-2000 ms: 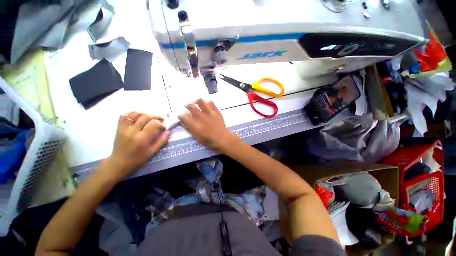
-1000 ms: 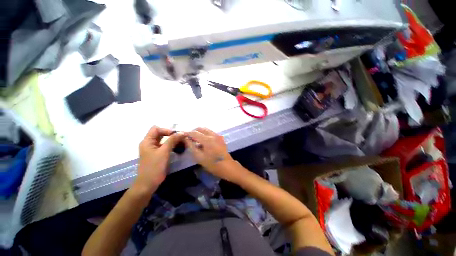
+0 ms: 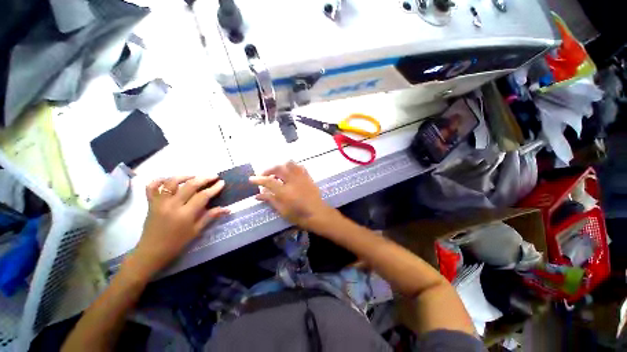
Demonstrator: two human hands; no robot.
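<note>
A dark fabric piece [image 3: 236, 184] lies flat on the white machine table near the front edge, between my hands. My left hand [image 3: 173, 214] holds its left end down with the fingertips. My right hand [image 3: 292, 194] has its fingertips on its right end. Part of the piece is hidden under the fingers. A dark fabric stack [image 3: 129, 141] lies further left. The presser foot [image 3: 288, 128] is above and behind my right hand, with no fabric seen under it.
The sewing machine [image 3: 357, 72] spans the back. Scissors [image 3: 342, 133] and a smartphone [image 3: 445, 134] lie to the right. Grey offcuts [image 3: 141, 94] and a pale grey piece [image 3: 112, 189] lie left. A white basket [image 3: 58, 254], cardboard box [image 3: 529, 227] and red basket [image 3: 597, 237] flank me.
The single dark piece beside the stack is gone from there. A dark piece now lies flat between my hands, which have moved apart. A pale grey piece now lies left of my left hand.
</note>
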